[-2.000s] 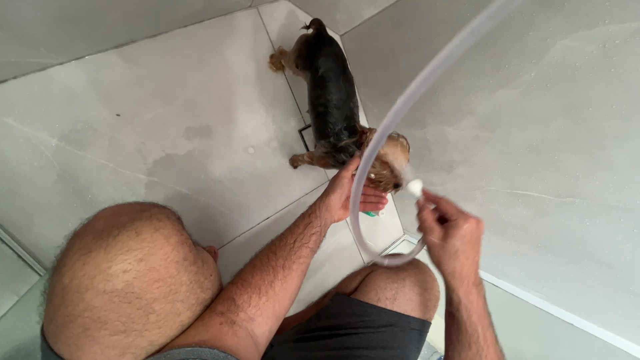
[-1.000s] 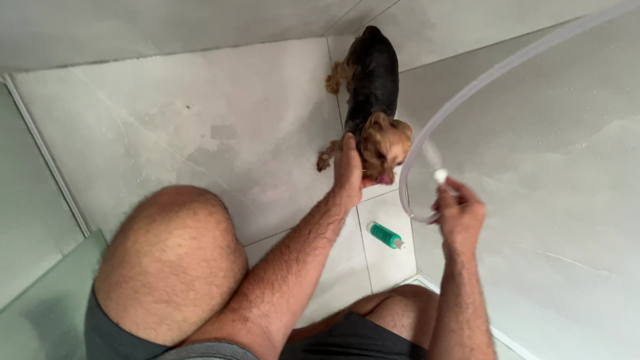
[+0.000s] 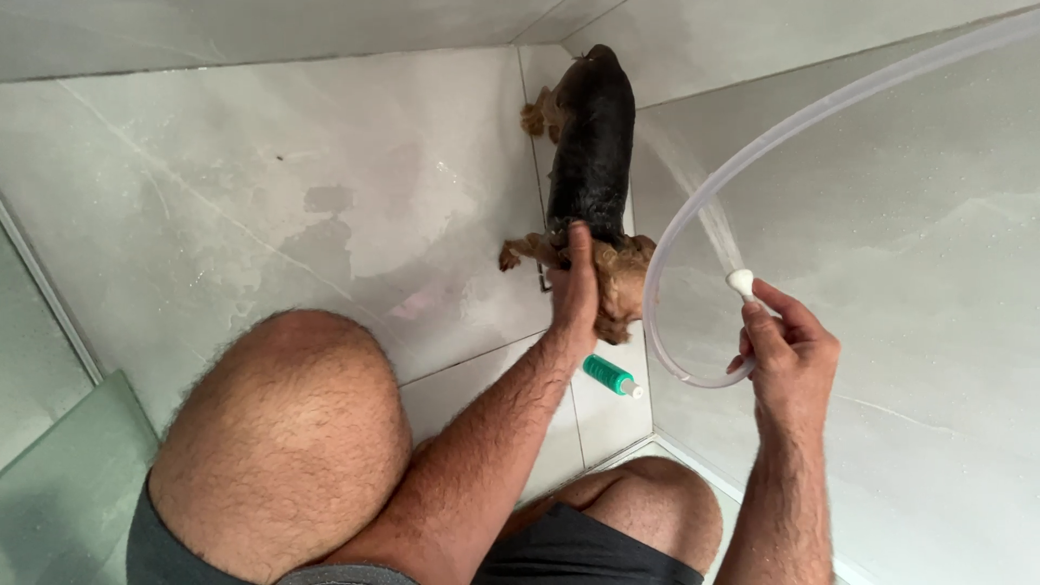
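A small black and tan dog (image 3: pixel 597 154) with a damp-looking coat stands on the tiled floor beside the wall. My left hand (image 3: pixel 575 288) is against its neck and chest, thumb on top; the fingers are hidden under the dog. My right hand (image 3: pixel 784 337) grips a small white shower head (image 3: pixel 740 283), right of the dog's head. Water sprays from it up and to the left, toward the wall beside the dog. A translucent hose (image 3: pixel 691 203) loops from my right hand to the upper right. A green bottle (image 3: pixel 607 374) with a white cap lies below the dog's head.
Grey marbled tile walls (image 3: pixel 894 268) rise at the right and top. The pale tile floor (image 3: pixel 422 162) has wet patches. A drain slot edge (image 3: pixel 543 280) shows near the dog's front leg. My bent knees are in the foreground, and a glass panel (image 3: pixel 73 463) stands at lower left.
The spray, first on the dog's head, now points past it along the wall. My left hand has gone from under the dog's muzzle to its neck. The dog's head has turned downward since one second ago.
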